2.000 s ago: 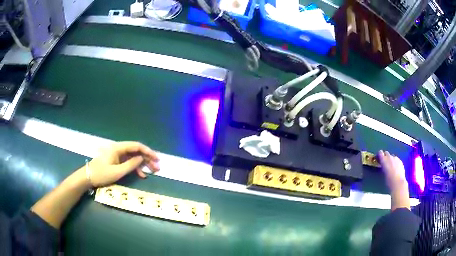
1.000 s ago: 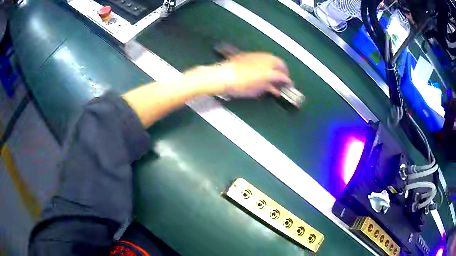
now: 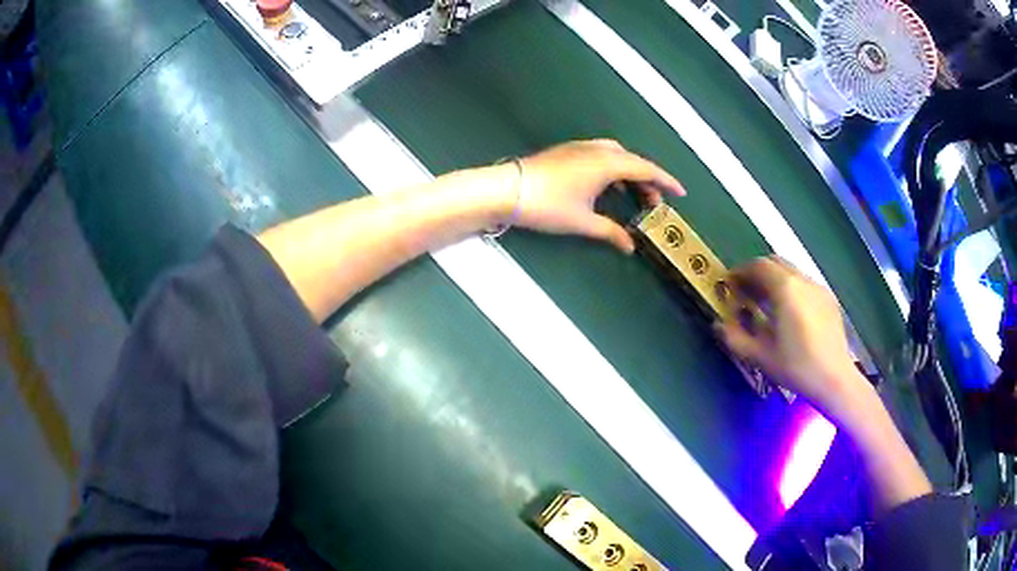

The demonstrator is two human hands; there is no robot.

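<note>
A gold plate [image 3: 699,263] with round holes lies over a dark strip [image 3: 667,265] on the green belt. My left hand [image 3: 586,195] is at the upper left end, thumb and a finger on either side of it, index finger stretched out. My right hand [image 3: 786,323], slightly blurred, grips the gold plate near its lower right part and hides some holes. Another gold plate [image 3: 600,540] lies on the green bench edge at the bottom, cut off by the picture's edge.
The black lamp housing [image 3: 769,550], with violet-white glow, is at the lower right, partly behind my right arm. Silver rails [image 3: 502,294] flank the belt. A white fan [image 3: 875,56] and blue bins [image 3: 961,296] are behind it. A red button [image 3: 273,9] is at the top left.
My right hand has come in from the right with a gold plate, now over the dark strip. My left hand stays at the strip's end. The view has shifted, and the bench plate sits lower.
</note>
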